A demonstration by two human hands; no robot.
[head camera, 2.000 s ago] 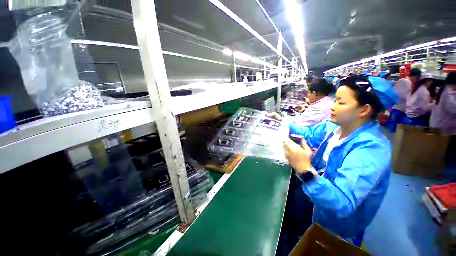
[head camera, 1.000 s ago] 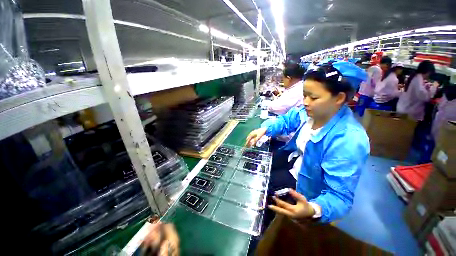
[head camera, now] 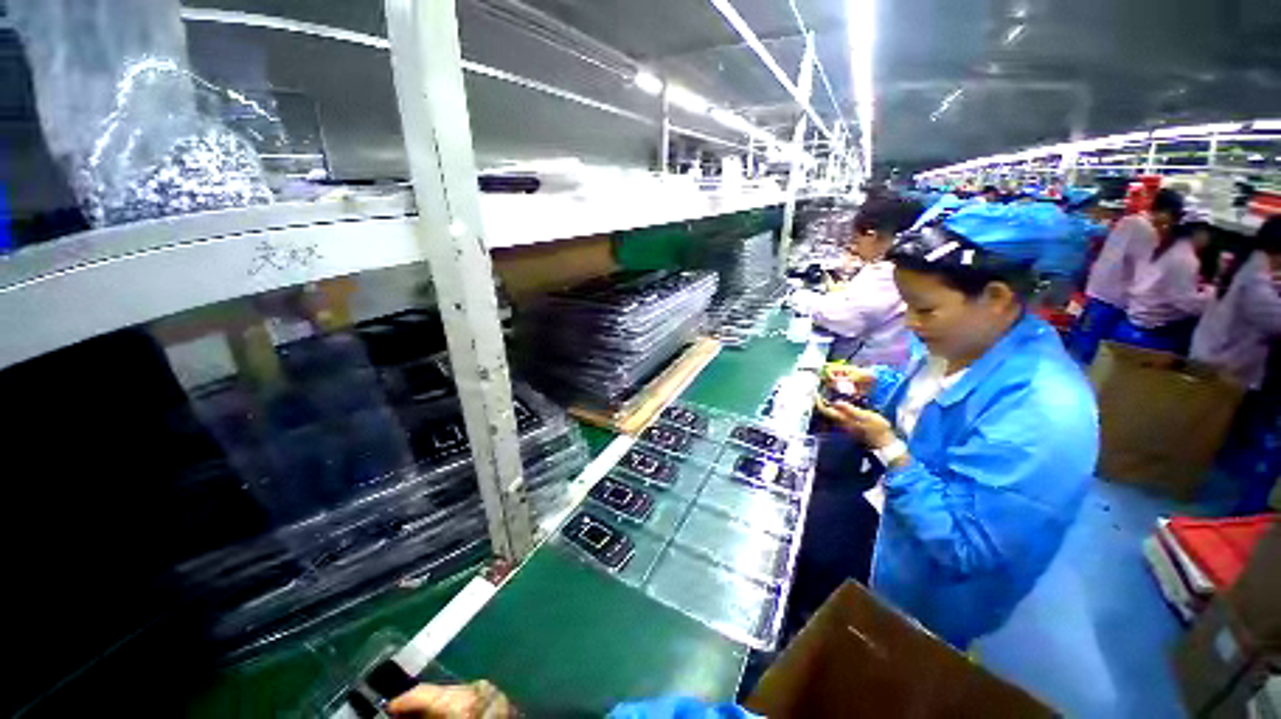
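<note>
My right hand (head camera: 452, 700) is cut off by the bottom edge, with a blue sleeve (head camera: 681, 709) to its right. Its fingers point left and touch or overlap a dark phone part (head camera: 389, 681) in a clear tray (head camera: 342, 657) at the bottom left. I cannot tell whether the fingers grip it. Most of this tray is out of the picture. My left hand is not in view. A neighbouring clear tray (head camera: 674, 551) lies on the green bench, with several black phone housings (head camera: 600, 538) along its left row and a few at the far right.
A worker in blue (head camera: 983, 464) holds a small dark item at the right. Stacked trays (head camera: 625, 330) stand behind the white post (head camera: 468, 309). An open cardboard box (head camera: 899, 667) is at the bench edge. A white shelf (head camera: 302, 250) holds a clear bag (head camera: 190, 169).
The neighbouring tray, held up earlier, now lies on the bench. The worker's hands have come together. My right hand has come into view at the bottom and the blur has lessened. The view has shifted.
</note>
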